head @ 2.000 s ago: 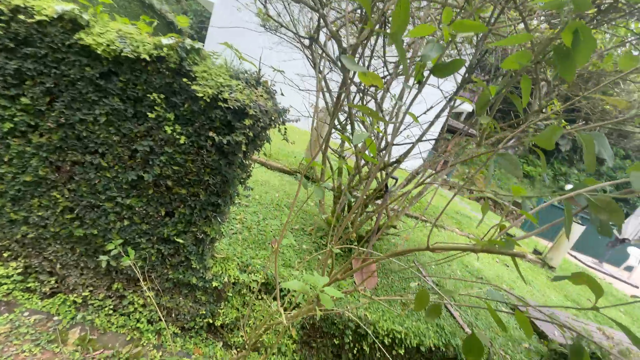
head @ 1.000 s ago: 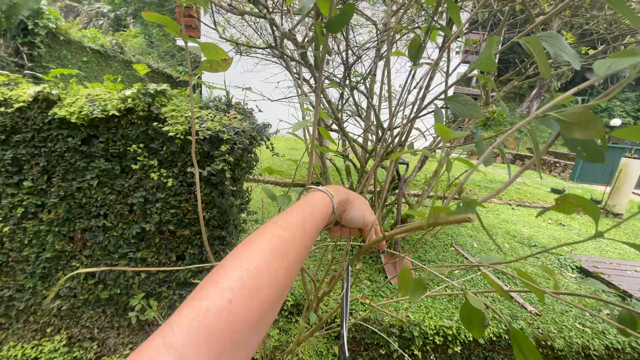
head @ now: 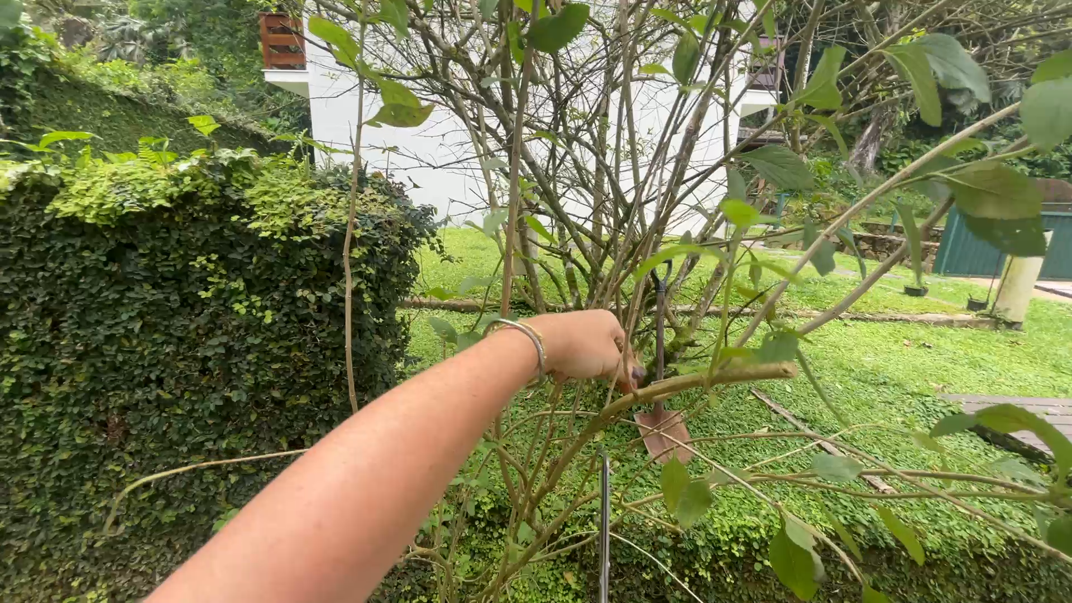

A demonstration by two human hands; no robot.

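My left hand point(head: 590, 347), with a metal bracelet at the wrist, reaches from the lower left into the shrub point(head: 636, 243). Its fingers are curled around a thin stem; the fingertips are partly hidden. Just right of and below it, a thicker branch point(head: 670, 387) ends in a blunt, bare tip. A narrow, dark metal tool part point(head: 605, 528) stands upright below the hand; its lower end leaves the frame. My right hand is out of view. Behind the branches a shovel point(head: 663, 434) with a rusty blade stands upright against the shrub.
A dense leafy hedge point(head: 167, 335) fills the left side. Thin leafy branches point(head: 879, 293) cross the right side at close range. Behind are a lawn point(head: 938, 360), a white wall point(head: 402, 159), a pale post point(head: 1020, 285) and wooden planks point(head: 1017, 410) at right.
Two seconds ago no hand was in view; one second ago my left hand was at the shrub and the metal tool part below it. Since then the hand has stayed among the stems.
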